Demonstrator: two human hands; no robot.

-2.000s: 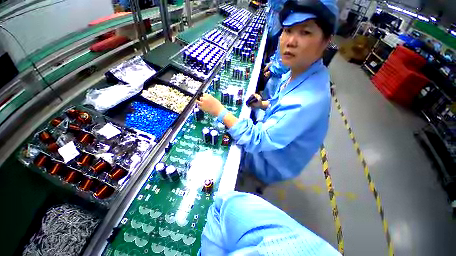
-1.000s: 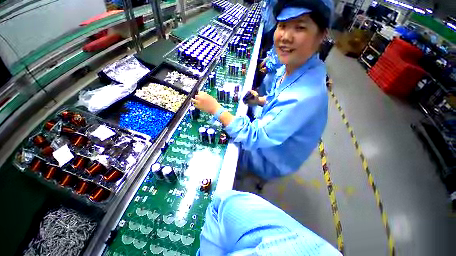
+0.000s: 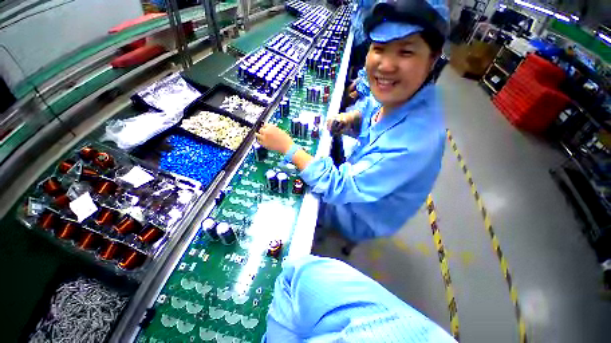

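Note:
A large green circuit board with white half-round outlines lies on the line in front of me. Two dark capacitors with pale tops stand on it, and a single copper coil stands to their right. My light-blue sleeve reaches in from the bottom edge beside the board. No hand of mine shows; I cannot tell which arm this is.
Left of the rail lie a clear tray of copper coils, a bin of silvery leaded parts, blue parts and cream parts. A person in blue stands right of the line, one hand over it.
The other person's head has turned and tilted, and their far hand with a dark thing has shifted. The view has shifted slightly. My sleeve stays in place.

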